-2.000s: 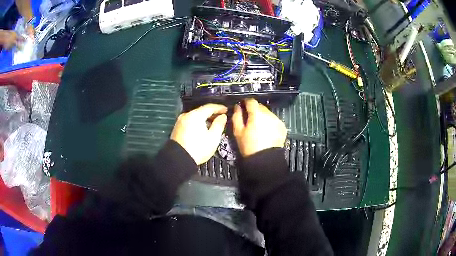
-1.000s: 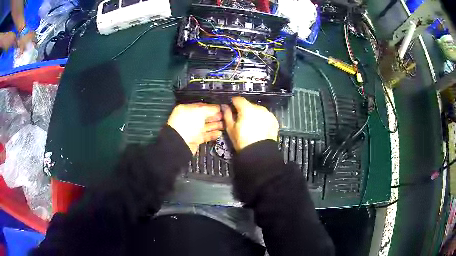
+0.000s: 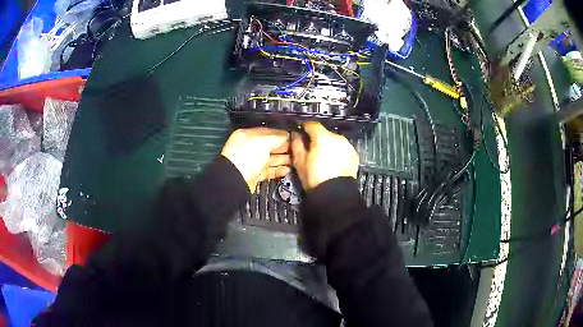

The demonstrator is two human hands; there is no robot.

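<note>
The black socket unit housing (image 3: 307, 114) lies open at the back of the ribbed mat, with blue, yellow and red internal wires (image 3: 310, 62) and shiny contact strips (image 3: 319, 101) inside. My left hand (image 3: 259, 156) and my right hand (image 3: 325, 155) are bare and meet just in front of the housing's near wall. Their fingertips are pinched together around a small dark area. Whether they hold a small part or the housing's edge cannot be told. A small round patterned spot (image 3: 289, 190) shows on the mat below my hands.
Black bottom cover (image 3: 133, 115) at left. White power strip (image 3: 179, 15) at back left. Yellow-handled screwdriver (image 3: 441, 87) and coiled power cord (image 3: 441, 185) at right. Red crate (image 3: 86, 246) with bubble-wrapped items at far left. Blue bin (image 3: 409, 39) with white cloth behind.
The fingertips have drawn closer together than two seconds ago, and both hands stay before the housing. The other person's hands at the far upper left are out of view.
</note>
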